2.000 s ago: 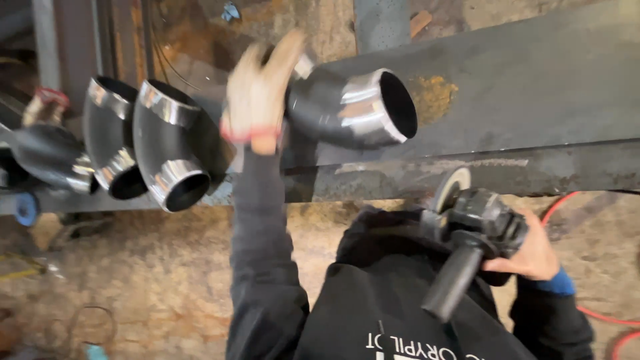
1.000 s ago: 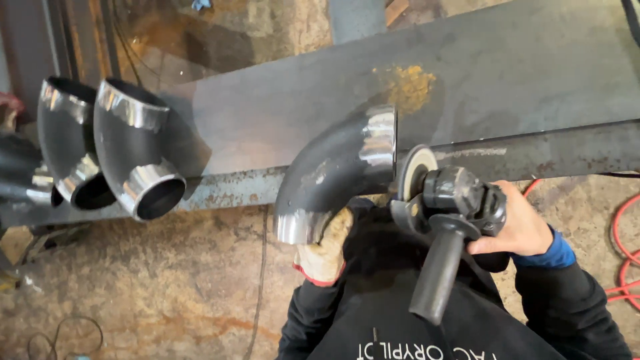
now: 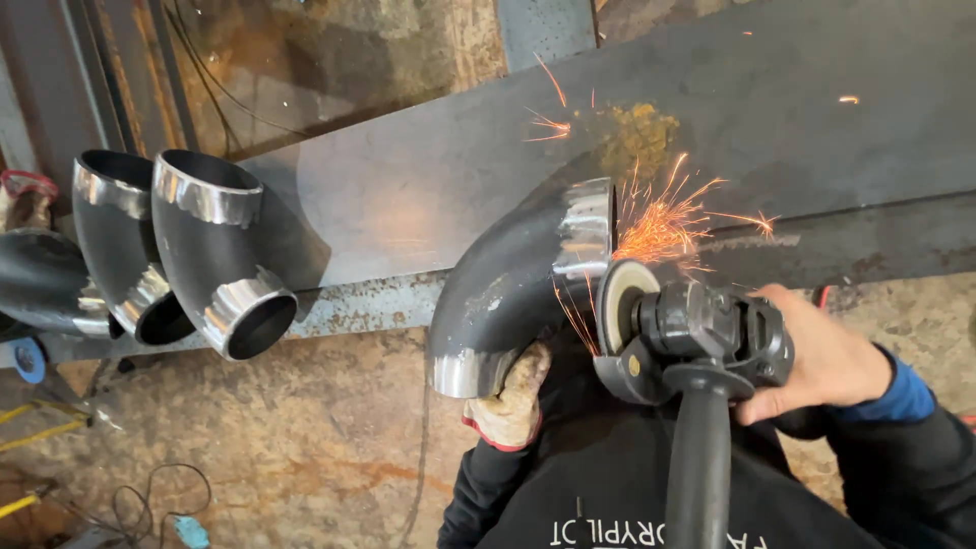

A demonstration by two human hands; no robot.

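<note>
My left hand [image 3: 512,400], in a pale work glove with a red cuff, grips the lower end of a black steel pipe elbow [image 3: 503,282]. Both ends of this elbow have a bright ground band. My bare right hand [image 3: 827,362] holds the body of an angle grinder [image 3: 690,320]. Its disc [image 3: 625,301] meets the rim of the elbow's right-hand opening, and orange sparks [image 3: 659,229] fly up and to the right. The grinder's side handle [image 3: 698,457] points down towards my body with no hand on it.
Several more steel elbows [image 3: 217,252] with bright ends stand at the left on the steel beam [image 3: 366,305]. A glove [image 3: 27,202] lies behind them. A blue disc [image 3: 29,360] is at the beam's left edge. Cables [image 3: 164,488] lie on the floor, lower left.
The elbow, earlier lying on the plate by my left hand, has been turned and drawn towards me. The grinder disc has met its rim, and sparks have appeared since one second ago.
</note>
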